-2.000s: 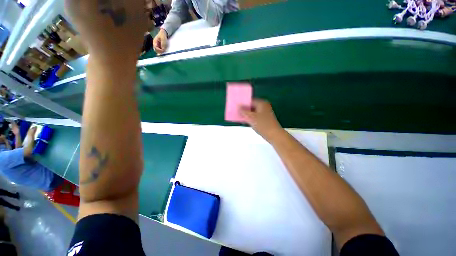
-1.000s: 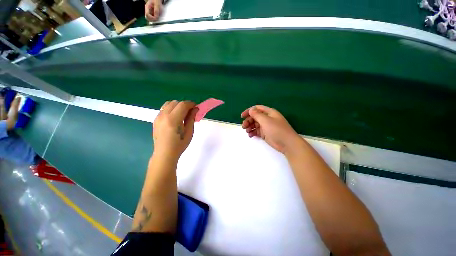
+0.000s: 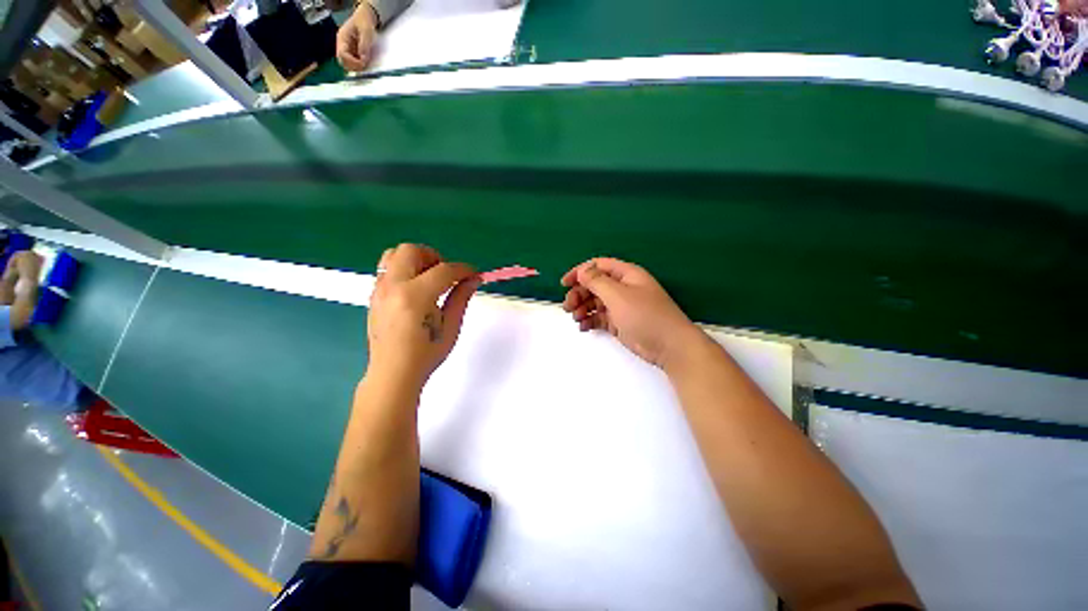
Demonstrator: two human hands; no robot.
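A pink paper slip (image 3: 510,273) is seen nearly edge-on, pinched between the thumb and fingers of my left hand (image 3: 415,304). It sticks out to the right above the far edge of the white board (image 3: 573,454). My right hand (image 3: 626,308) is just right of the slip and apart from it. Its fingers are curled with thumb and fingertips close together; whether they pinch something tiny cannot be told. A blue zip pouch (image 3: 451,537) lies at the board's left edge, partly hidden by my left forearm.
The green conveyor belt (image 3: 716,203) runs beyond the board behind a pale rail. Another person's hand (image 3: 357,38) is across the belt. Pink-white cords (image 3: 1040,42) lie at the far right. A second white surface (image 3: 966,501) is on the right, a green tabletop (image 3: 239,370) on the left.
My left hand came down from raised and took the pink slip, which my right hand held two seconds ago. Since one second ago the slip has tilted flatter, and my right hand has moved slightly left.
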